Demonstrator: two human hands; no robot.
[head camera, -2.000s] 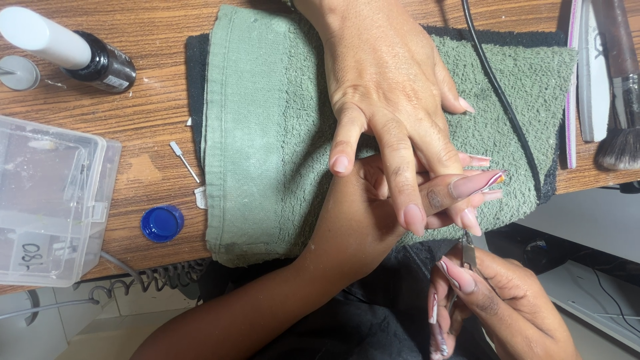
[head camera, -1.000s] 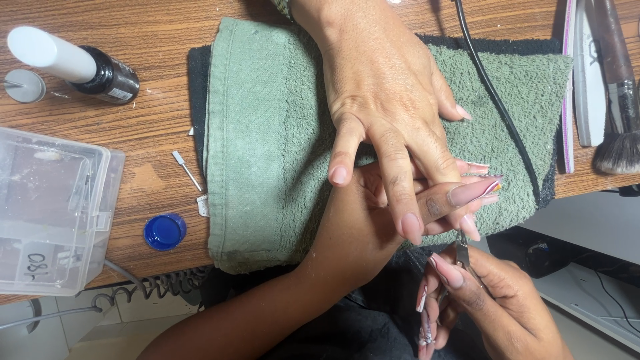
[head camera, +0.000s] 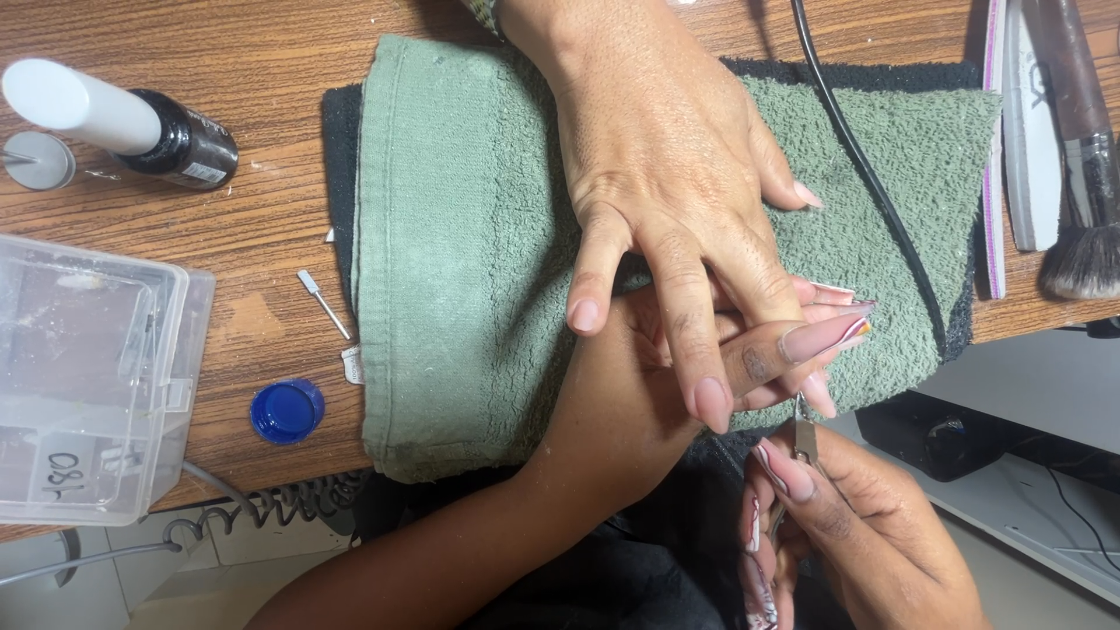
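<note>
Another person's hand (head camera: 669, 166) lies palm down, fingers spread, over a folded green towel (head camera: 455, 262). My left hand (head camera: 656, 376) grips one of its fingers from below, with my long-nailed thumb across it. My right hand (head camera: 862, 516) holds metal cuticle nippers (head camera: 804, 440), their tip at the end of the held finger, beside its nail. The nippers' handles are mostly hidden in my fingers. Whether the jaws touch the skin cannot be told. My nails are long, with white and dark red designs.
A polish bottle with a white cap (head camera: 184, 144), a clear plastic box (head camera: 79, 385), a blue cap (head camera: 287, 411) and a small metal bit (head camera: 324, 304) are on the left. A black cable (head camera: 866, 166) crosses the towel. Nail files (head camera: 1031, 131) and a brush (head camera: 1081, 175) lie right.
My right hand and the nippers have shifted slightly about the tip of the held finger. My left hand keeps its hold, and the other person's hand stays in nearly the same pose.
</note>
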